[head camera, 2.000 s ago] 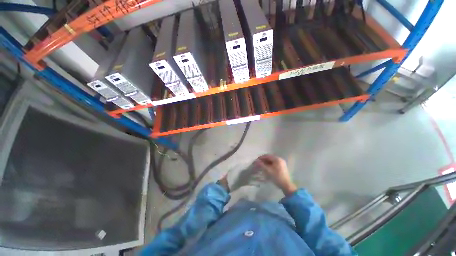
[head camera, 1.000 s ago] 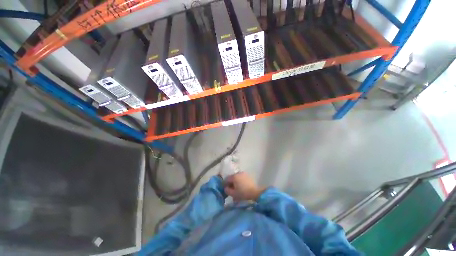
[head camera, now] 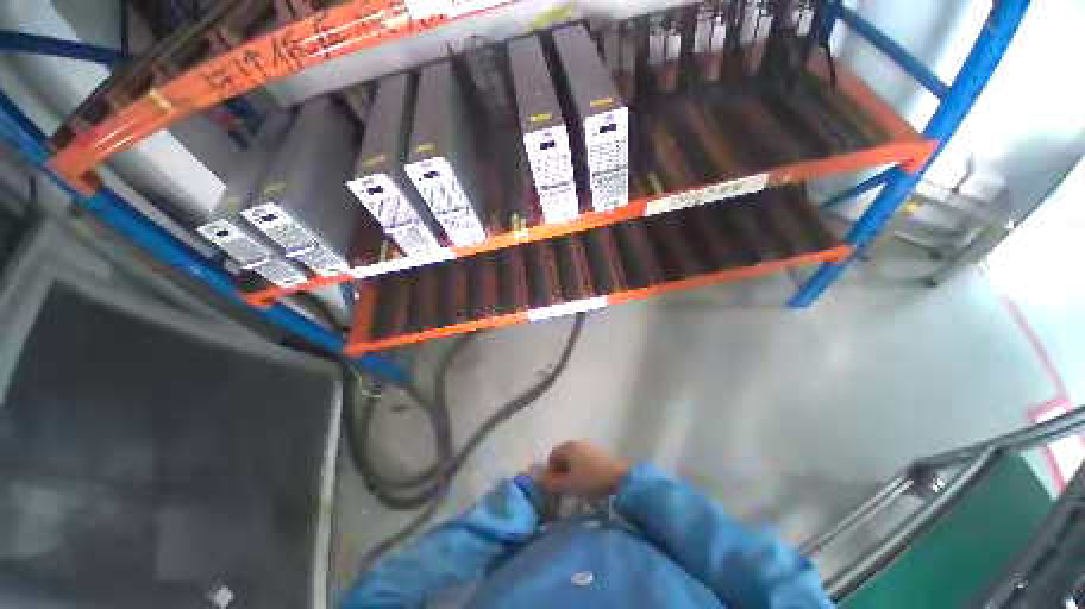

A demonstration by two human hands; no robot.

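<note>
My right hand [head camera: 585, 468] is bare, in front of my chest at the lower middle, its fingers curled in at my left cuff. My left hand [head camera: 546, 481] is small, blurred and mostly hidden behind the right one, close to the blue sleeve. Whether either hand holds something cannot be told. Several long grey metal modules with perforated white fronts, one of them near the middle [head camera: 552, 169], stand on edge on the rack, beyond my hands.
The rack has orange beams [head camera: 702, 201] and blue uprights [head camera: 882, 226]. Dark cables [head camera: 443, 416] lie on the grey floor. A large dark panel [head camera: 167, 452] is at the left. A trolley with a metal rail and green mat [head camera: 970, 541] is at the lower right.
My hands were apart with something pale between them; then the right hand moved left to the left wrist, where white material showed. Now the hands are together slightly lower, and that white is hardly visible.
</note>
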